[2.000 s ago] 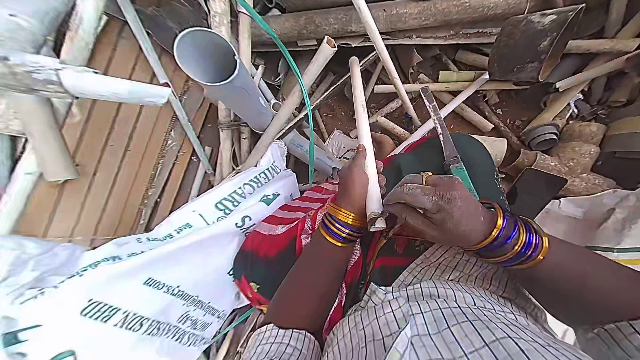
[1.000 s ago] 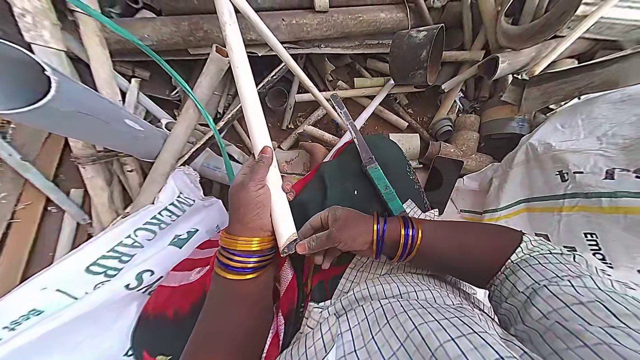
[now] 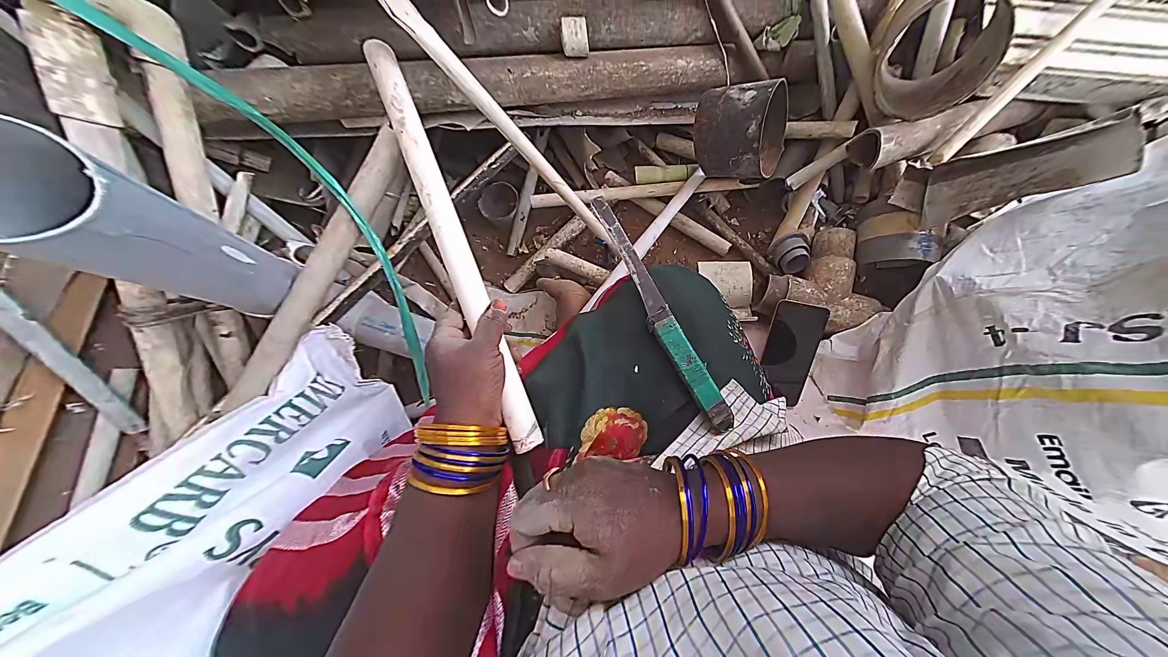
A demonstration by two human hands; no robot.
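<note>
My left hand [image 3: 467, 365] is closed around the lower part of a whitish plastic pipe [image 3: 438, 210], which slants up and to the left. Just below and to the right of the pipe's lower end, my right hand [image 3: 598, 529] has its fingers curled; whether something small is pinched in them cannot be seen. Across the green cloth [image 3: 593, 365] over my lap lies a saw-like blade [image 3: 634, 265] with a green wrapped handle [image 3: 689, 370], touched by neither hand.
A wide grey pipe [image 3: 164, 242] and a green strap [image 3: 301, 146] are at the left. Printed white sacks [image 3: 1022, 347] lie on both sides. Ahead is a heap of scrap pipes, with a dark pipe ring [image 3: 741, 130]. A black phone-like slab [image 3: 796, 347] rests right of the lap.
My right hand has drawn away from the pipe's lower end, toward my body. My left hand still holds the pipe. The view has shifted to the right since the oldest frame.
</note>
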